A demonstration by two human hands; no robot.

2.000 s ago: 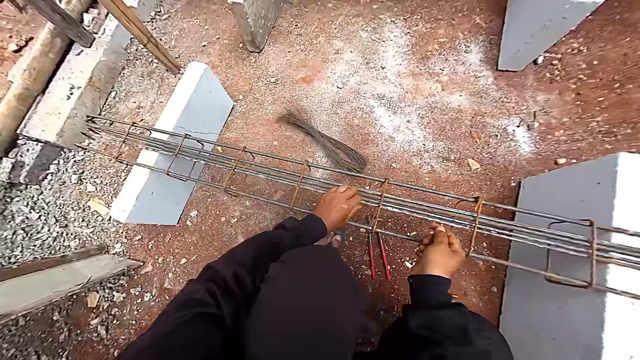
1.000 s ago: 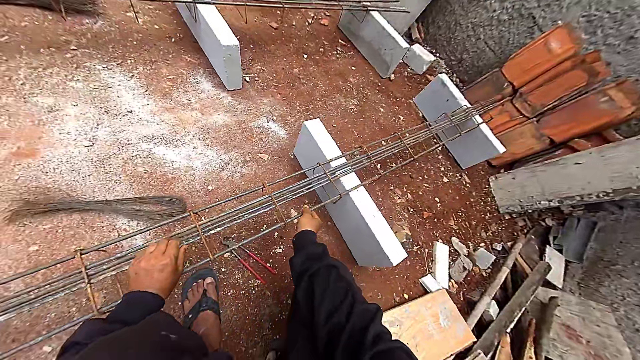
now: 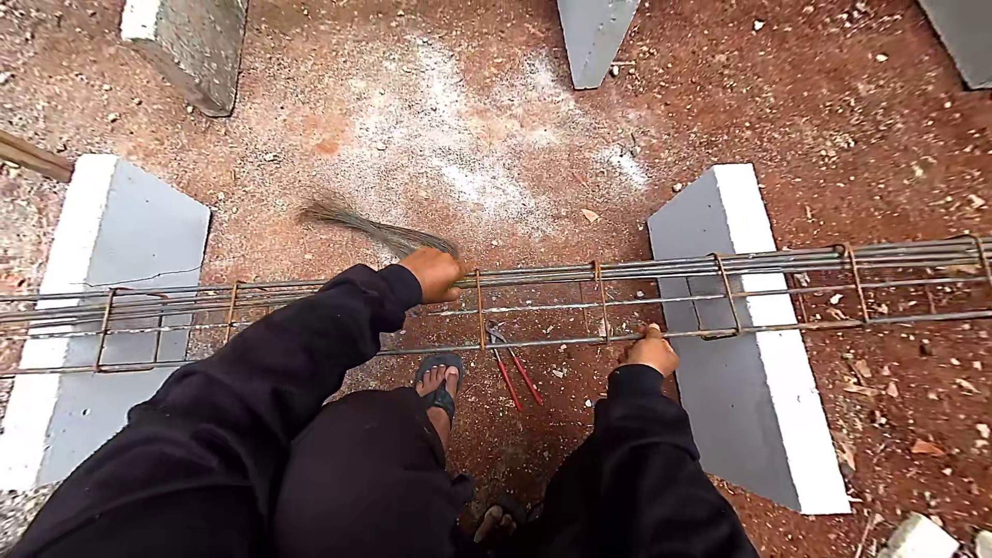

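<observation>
A long rebar cage (image 3: 542,341) of steel bars and rusty stirrups crosses the view from side to side. My left hand (image 3: 432,275) is closed around its far-side bars, just left of a stirrup. On the near bar, my right hand (image 3: 651,353) grips between two stirrups, close to the right block. Red-handled pincers (image 3: 515,372) lie on the ground below the cage, between my hands. A bundle of thin tie wire (image 3: 380,230) lies beyond the cage, its right end partly hidden by my left hand.
The cage passes over a concrete block at the left (image 3: 147,232) and another at the right (image 3: 744,387). More blocks stand farther off, one at the far left (image 3: 194,54) and one at the top (image 3: 597,39). My sandalled foot (image 3: 440,384) is near the pincers.
My left hand has moved from the near part of the cage to its far-side bars. The view has swung back left from the roof tiles seen a second ago.
</observation>
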